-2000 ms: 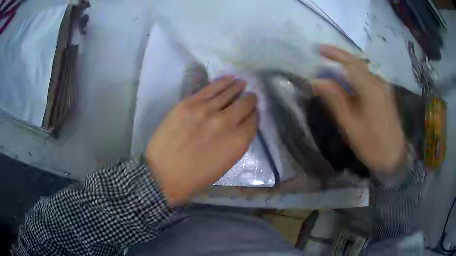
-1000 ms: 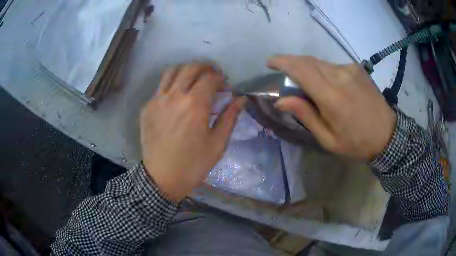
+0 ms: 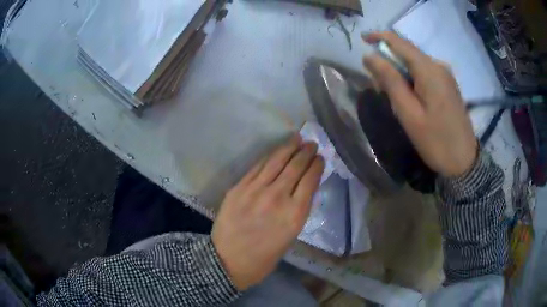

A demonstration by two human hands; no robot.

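The steam iron [image 3: 360, 126], with a shiny metal soleplate edge and dark body, is held by its handle in my right hand [image 3: 423, 105]. Its tip points up and left. My left hand [image 3: 270, 210] lies flat, fingers together, pressing on the white piece [image 3: 361, 219]. The grey plate [image 3: 327, 219] shows beside my fingers, with the white fabric folded along its edges. The iron's lower left edge is close to my left fingertips and the folded fabric; whether it touches is unclear. My palm hides much of the plate.
A stack of white pieces with brown layers [image 3: 135, 42] lies at upper left. A brown stack [image 3: 339, 5] shows at the top edge. White pieces [image 3: 444, 45] lie upper right. A yellow-handled tool [image 3: 519, 246] is at the right edge. The table edge curves along the left, above dark floor.
The view has shifted. The iron has turned from lying across the fabric to pointing up and left, right of the plate. My left hand has flattened, its fingers now together on the fabric.
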